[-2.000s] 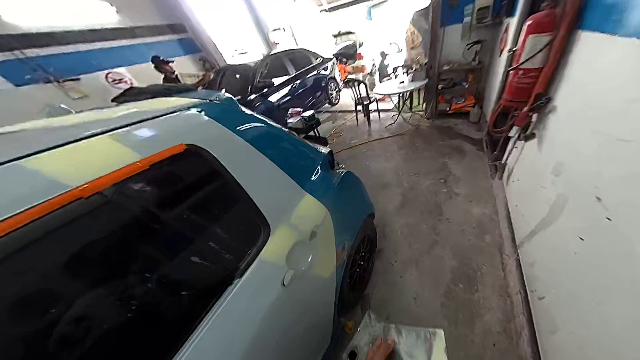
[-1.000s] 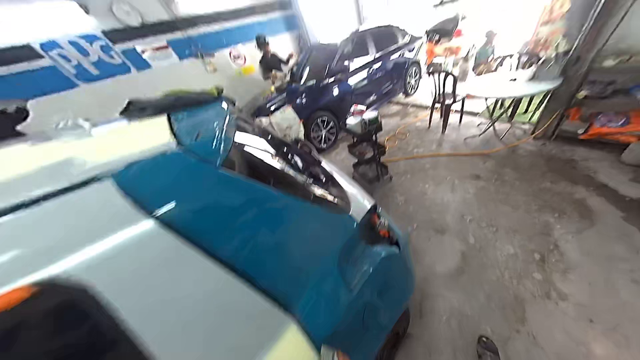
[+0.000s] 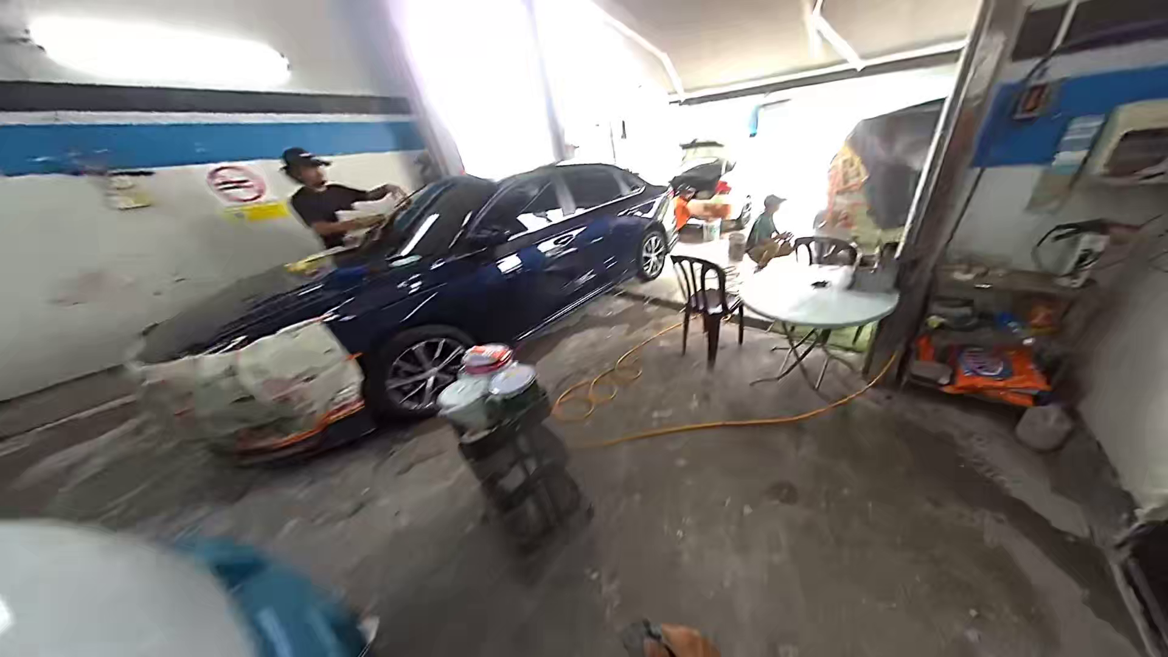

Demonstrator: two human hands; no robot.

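Neither my left hand nor my right hand shows in the head view. A blurred brown and dark shape, apparently a foot in a sandal (image 3: 671, 641), is at the bottom edge. The grey and teal car (image 3: 274, 598) fills the lower left corner. Ahead of it stands a dark stand (image 3: 529, 484) with several tubs and cans (image 3: 497, 383) on top. Behind that is a dark blue car (image 3: 547, 246), its front bumper covered with masking paper (image 3: 274, 383). A person in a black cap (image 3: 324, 205) leans with both arms over its windscreen side.
An orange hose (image 3: 721, 424) lies across the concrete floor towards the right post. A round table (image 3: 821, 306) and a dark plastic chair (image 3: 707, 301) stand back right. Shelves (image 3: 1013, 278) hold orange bags (image 3: 995, 370). A seated person (image 3: 768, 233) is farther back.
The view has moved forward past the grey and teal car, which now shows only at the lower left. The hand over a pale sheet, seen two seconds ago, is out of view.
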